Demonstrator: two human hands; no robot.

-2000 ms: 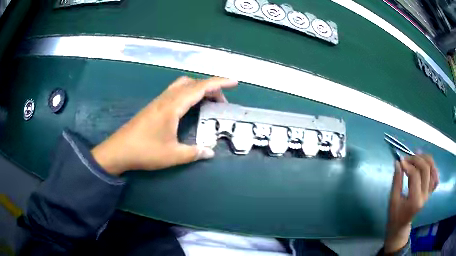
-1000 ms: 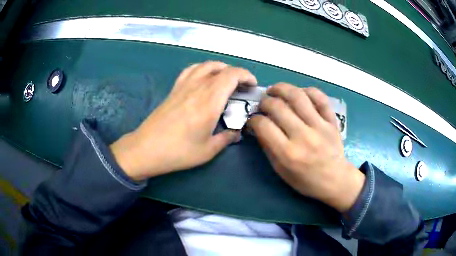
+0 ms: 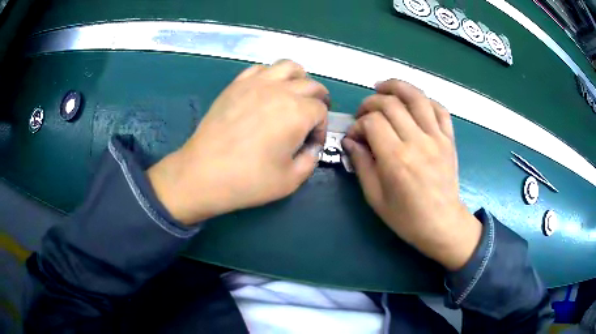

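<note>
The grey metal four-station housing (image 3: 340,122) lies on the green bench in front of me, mostly covered by both hands. Only a short middle part shows, with one gap holding a small black and silver toothed part (image 3: 331,155). My left hand (image 3: 245,140) is closed around the housing's left part. My right hand (image 3: 415,166) holds the right part, with thumb and fingertips at the front edge beside the gap. Whether the fingertips also pinch a small part is hidden.
Tweezers (image 3: 534,171) and two pale discs (image 3: 530,190) lie at right. A dark ring (image 3: 70,106) and a silver openwork ring (image 3: 36,119) lie at far left. A ringed housing (image 3: 457,27) lies beyond the white strip (image 3: 274,49); another dark bar is at the far right edge.
My right hand came from the tweezers and discs at right to the housing. Since then, both hands have closed in more over its ends. The farther ringed housing has shifted right in view.
</note>
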